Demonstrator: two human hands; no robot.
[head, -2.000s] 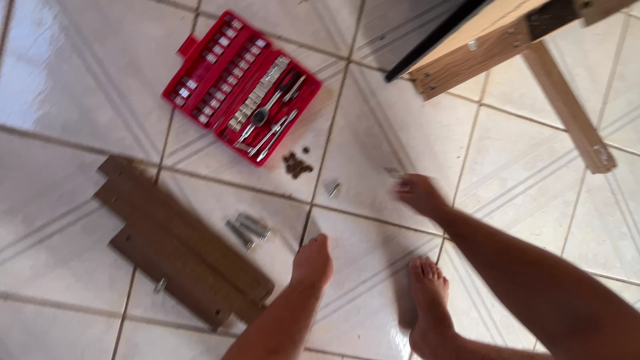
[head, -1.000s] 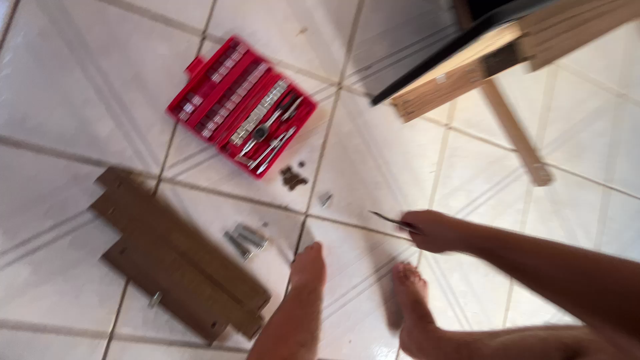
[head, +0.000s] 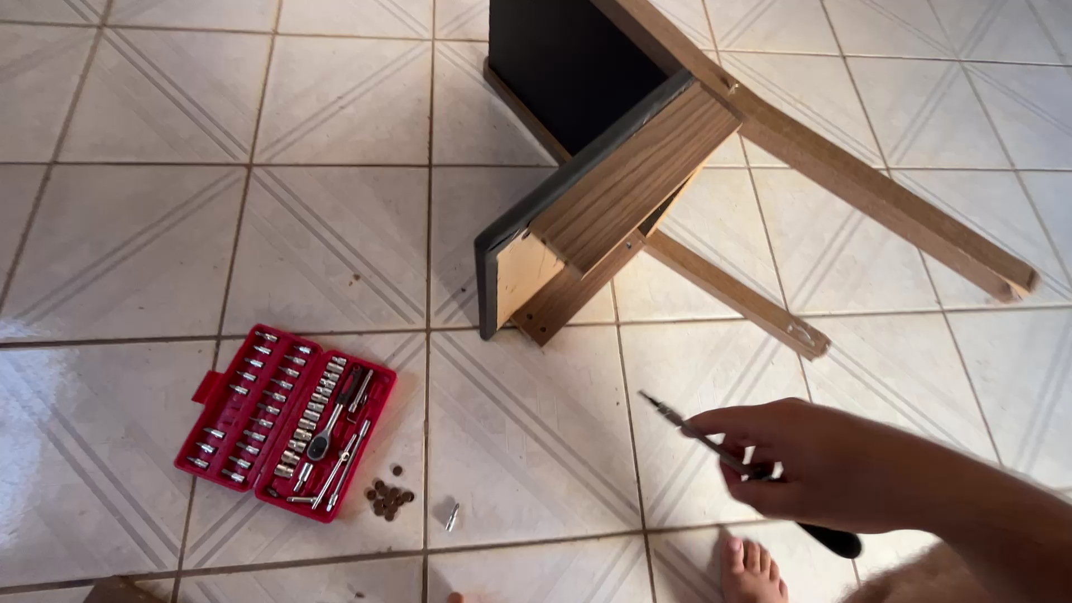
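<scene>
My right hand [head: 779, 461] is closed around a screwdriver [head: 712, 448], its tip pointing up and left and its black handle showing below the wrist. Of my left hand [head: 455, 598] only a fingertip shows at the bottom edge. A small metal bit or socket [head: 452, 517] lies on the tiles above that fingertip. Left of it is a pile of small brown discs [head: 389, 500]. An open red case [head: 285, 423] holds bits, sockets and a ratchet handle. Beyond my right hand a wooden chair [head: 628, 176] with a dark padded seat lies on its side.
Two wooden legs [head: 879, 193] of the chair reach out to the right, above my right arm. My bare foot [head: 754, 569] rests on the tiled floor just below my right hand. The corner of a brown board [head: 121, 591] shows at the bottom left.
The view has shifted a lot, so more of the chair shows. My left hand, in full view before, is almost out of the picture. The screwdriver stays in my right hand.
</scene>
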